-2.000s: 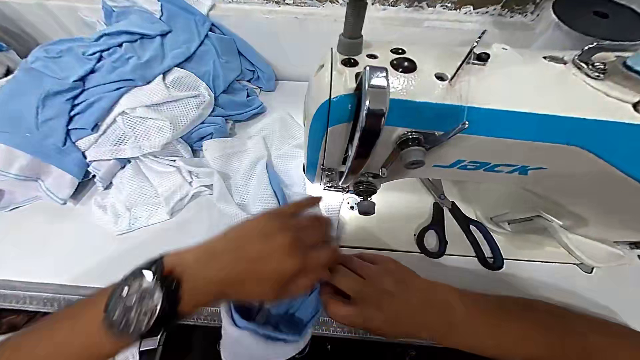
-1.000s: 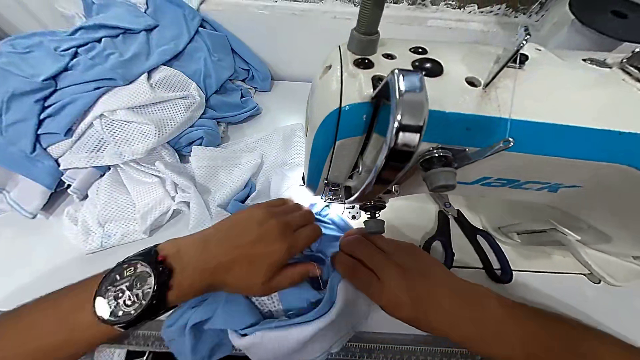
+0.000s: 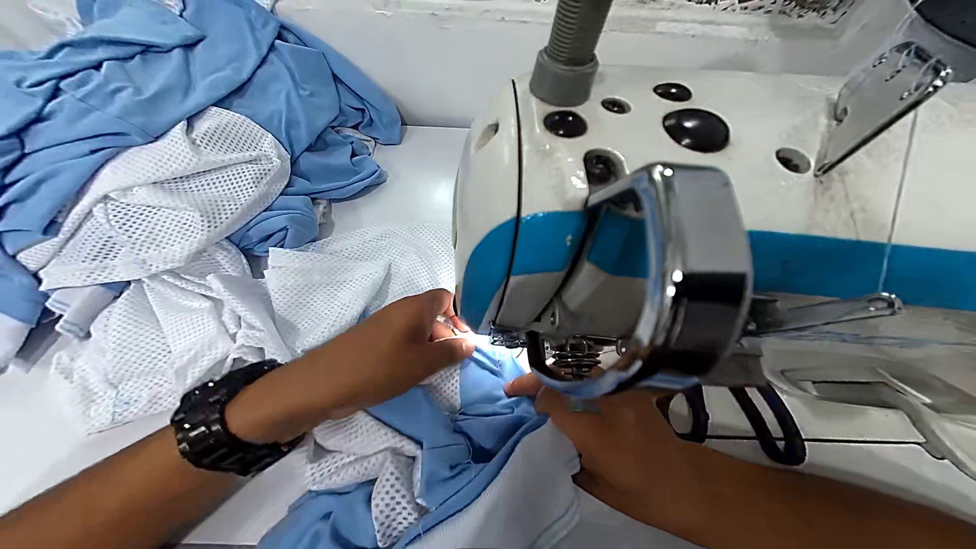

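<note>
My left hand (image 3: 393,354), with a black watch (image 3: 229,419) on its wrist, pinches white mesh fabric just left of the needle area, thumb and forefinger together. Beneath and between my hands lies a blue and white garment piece (image 3: 488,427), bunched toward the near edge. My right hand (image 3: 610,427) presses on its right side, partly hidden behind the chrome guard (image 3: 686,282) of the sewing machine (image 3: 793,206). The machine's lamp lights the cloth at the presser foot, which is mostly hidden.
A heap of blue and white mesh garments (image 3: 191,152) lies on the left of the white table (image 3: 427,168). Black scissor handles (image 3: 770,427) show under the machine arm at right. A grey flexible conduit (image 3: 568,69) rises from the machine head.
The view has moved closer to the machine. My left hand has shifted from the blue cloth to the white mesh left of the needle. My right hand stays on the garment, right of the needle area.
</note>
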